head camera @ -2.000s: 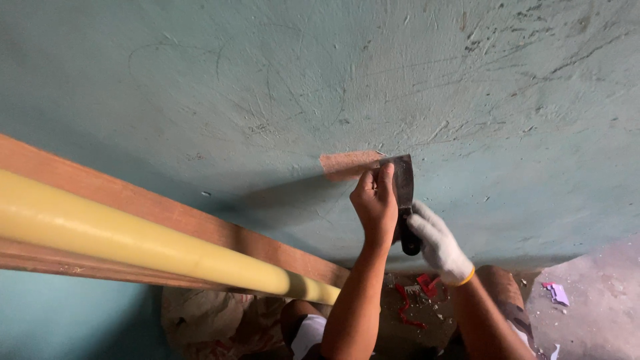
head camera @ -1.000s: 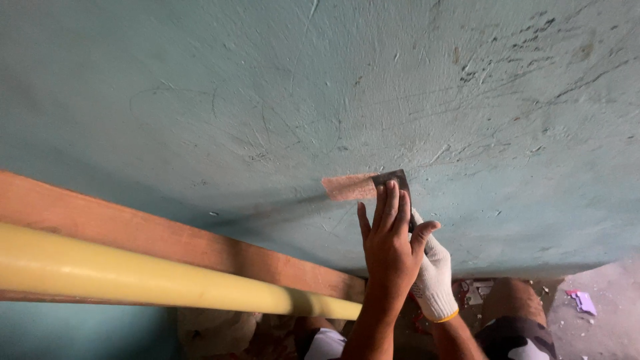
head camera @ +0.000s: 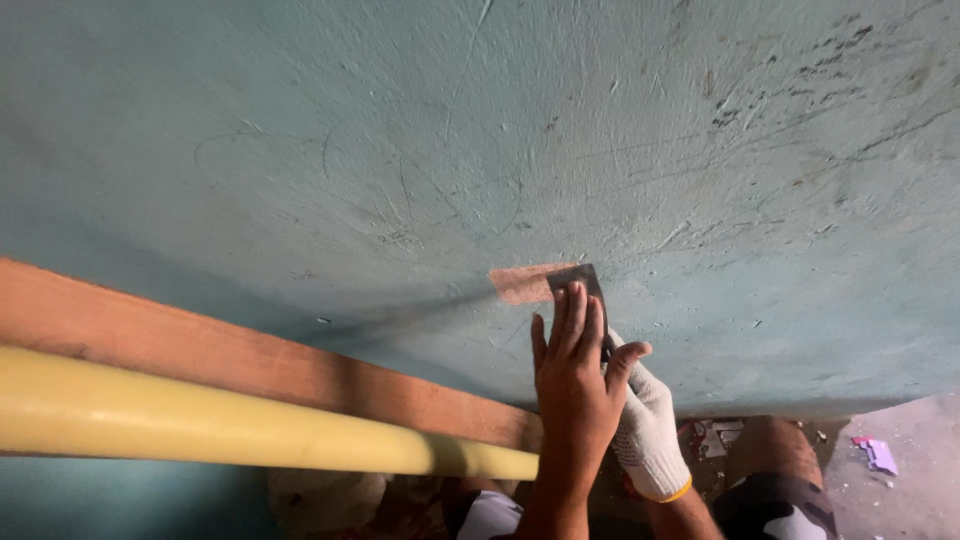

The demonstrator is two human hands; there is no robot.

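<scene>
My right hand [head camera: 651, 427], in a white knit glove with a yellow cuff edge, grips the dark handle of a putty knife [head camera: 583, 274]. The wide metal blade lies against a blue-green painted wall [head camera: 360, 172], over the right end of a bare orange-pink patch [head camera: 517, 285]. My left hand [head camera: 576, 367] is ungloved; its fingertips press flat on the blade, with the thumb spread to the right over the gloved hand. It grips nothing. Most of the handle is hidden behind my hands.
A yellow pipe [head camera: 225, 420] and an orange-brown board [head camera: 225, 337] run in from the left toward my left forearm. Below the wall, paint chips and debris lie on the floor between my legs. A small purple piece [head camera: 879, 456] lies on the floor at the right.
Two seconds ago my left fingers were curled at the blade's left edge; they have since straightened and lie flat on it. Since one second ago the hands look nearly the same.
</scene>
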